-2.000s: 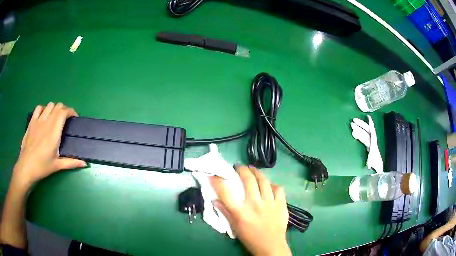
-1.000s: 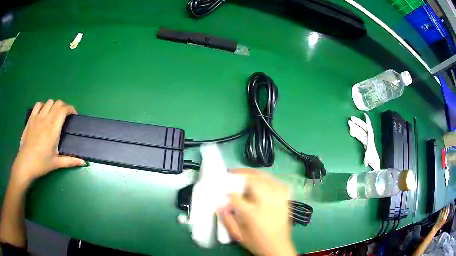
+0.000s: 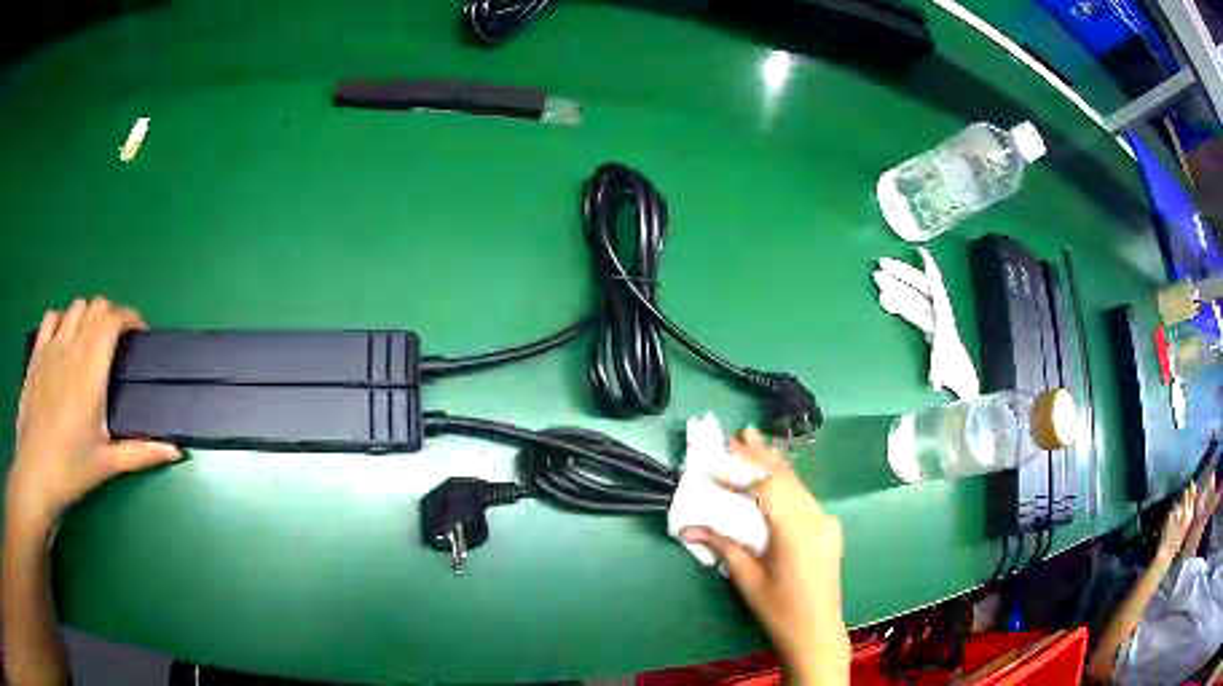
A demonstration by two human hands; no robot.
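Two black power strips [image 3: 268, 389] lie side by side, plain back up, at the left on the green surface. My left hand [image 3: 83, 402] grips their far left end. My right hand [image 3: 771, 536] holds a crumpled white cloth [image 3: 711, 496] at the right end of the lower strip's coiled cord [image 3: 590, 469]; the cloth hides that end of the coil. The upper strip's cord [image 3: 628, 288] lies coiled above, with its plug [image 3: 789, 402] to the right. The other mains plug [image 3: 456, 515] lies below the strips, pins toward me.
A utility knife [image 3: 443, 98] and a small white piece [image 3: 134, 140] lie farther back. At right are a white-capped bottle [image 3: 955, 180], a white glove [image 3: 928, 319], a brown-capped bottle [image 3: 976, 436] and more strips [image 3: 1026, 362]. A red bin [image 3: 993, 659] and another person's arms [image 3: 1153, 576] show lower right.
My right hand and the cloth have moved right, off the area near the strips' cord ends, uncovering the lower cord. The camera view has shifted. My left hand keeps its hold.
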